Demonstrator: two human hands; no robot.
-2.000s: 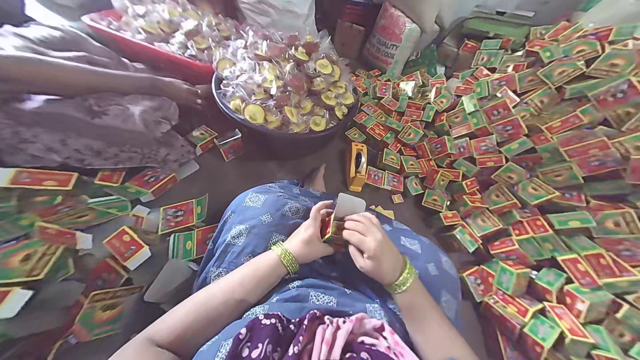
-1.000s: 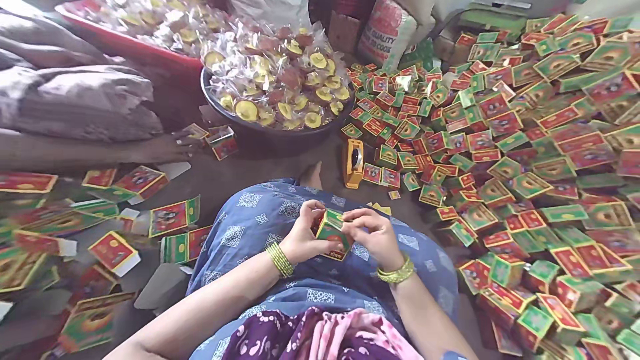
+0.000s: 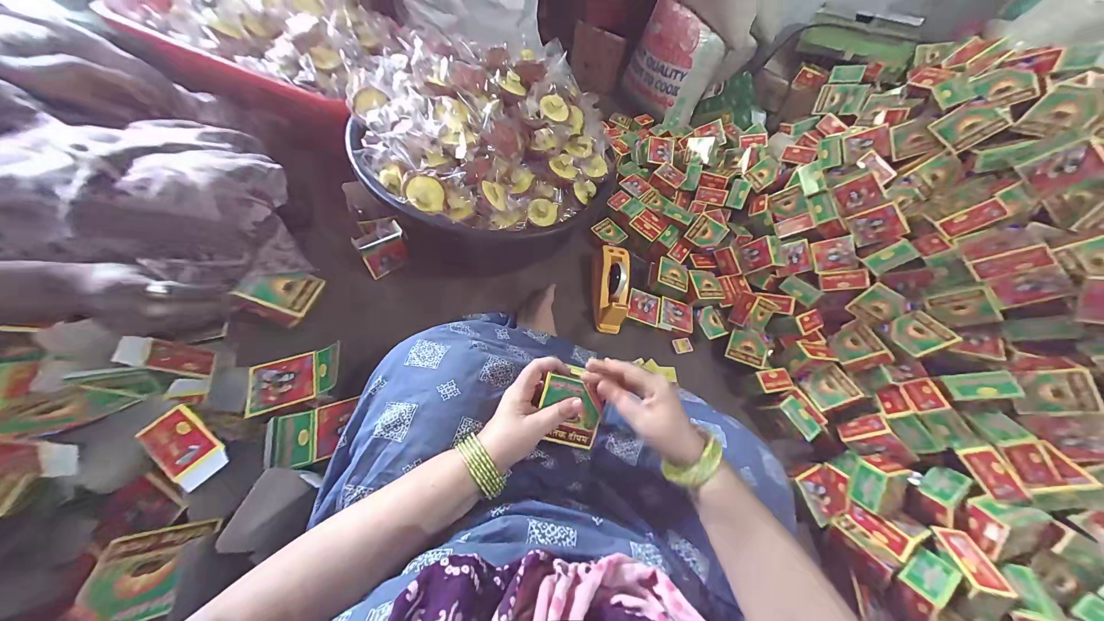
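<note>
Over the lap, my left hand (image 3: 535, 414) grips a small red and green printed cardboard box (image 3: 571, 418) by its left side, thumb on its front. My right hand (image 3: 636, 405) is at the box's upper right corner, its fingers blurred; whether they pinch the box or only touch it I cannot tell. The box's top edge is partly behind the fingers. Beyond the lap an orange tape dispenser (image 3: 611, 289) stands on the floor. Small yellow pieces (image 3: 657, 371) lie just past my right hand.
A dark basin (image 3: 483, 233) holds many clear-wrapped yellow items, with a red tub (image 3: 224, 86) behind. Small boxes (image 3: 862, 250) are heaped on the right; flatter cartons (image 3: 280, 379) lie left. Another person's hand (image 3: 129, 289) is at far left. A printed sack (image 3: 673, 65) stands behind.
The pale top flap that stood up from the box two seconds ago no longer shows upright. The box's printed face is now turned up. The other person's hand has moved nearer the left cartons.
</note>
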